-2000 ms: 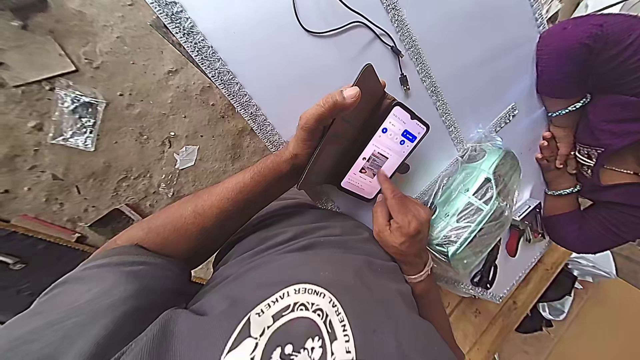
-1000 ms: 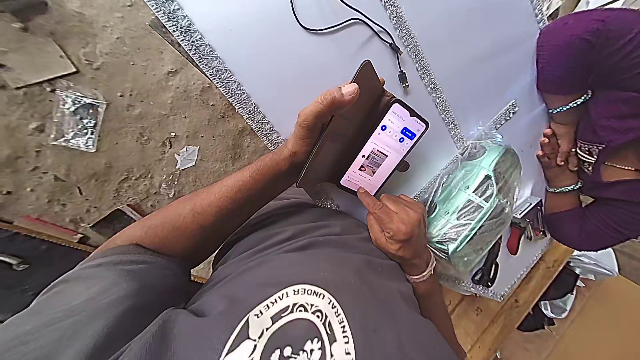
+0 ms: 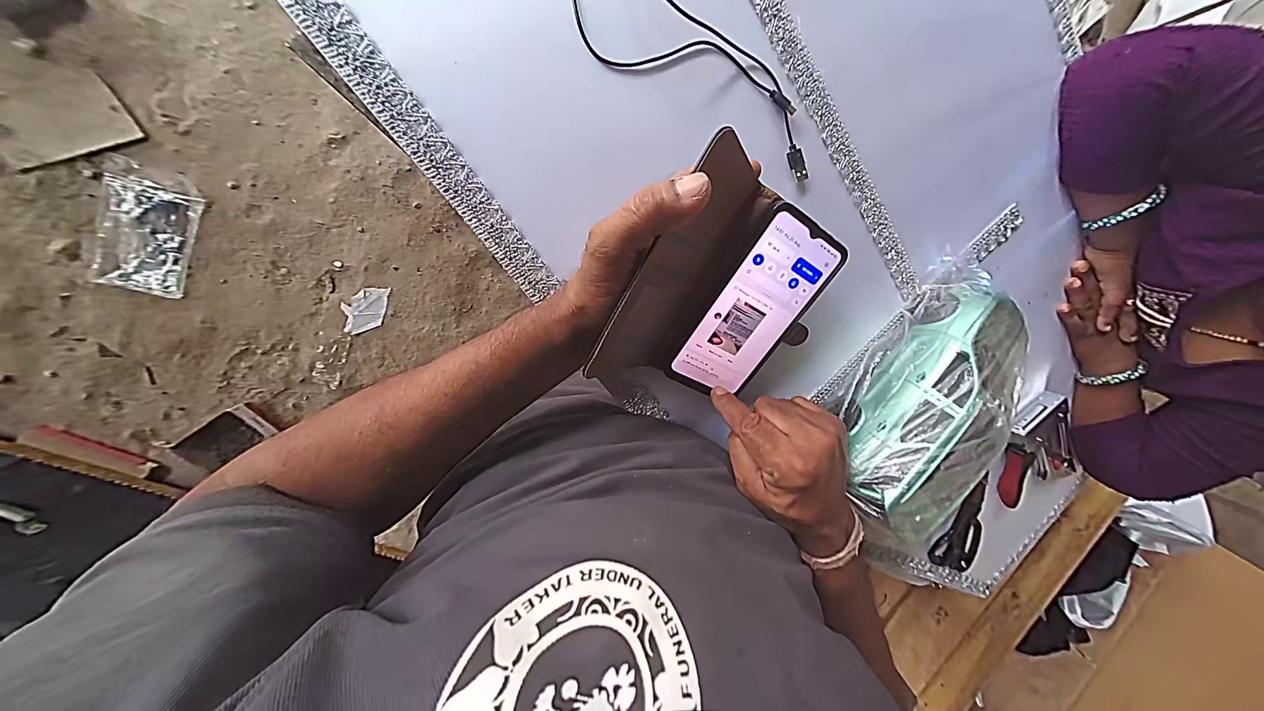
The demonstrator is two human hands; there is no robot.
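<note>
My left hand [image 3: 632, 232] holds a smartphone [image 3: 755, 306] in an open brown flip case [image 3: 681, 267], with the thumb over the case's cover. Lit panels and a small picture show on the screen. My right hand [image 3: 790, 459] holds nothing; its index fingertip is at the screen's lower edge, the other fingers curled. Whether the fingertip touches the glass, I cannot tell. Right of that hand lies a pale green plastic item [image 3: 928, 395] wrapped in clear film. A black USB cable [image 3: 726, 44] rests on the white covered table [image 3: 504, 89] beyond the phone.
A person in purple sleeves [image 3: 1136, 118] rests both hands [image 3: 1101, 306] at the table's right side. Black-handled scissors [image 3: 958, 533], a red-handled tool [image 3: 1014, 474] and a small box [image 3: 1042, 413] lie near the corner. On the dirt floor at left are a clear packet [image 3: 148, 232] and a paper scrap [image 3: 365, 310].
Two seconds ago my right index finger was over the middle of the screen; it has moved down to the lower edge. My left hand holds the phone as before.
</note>
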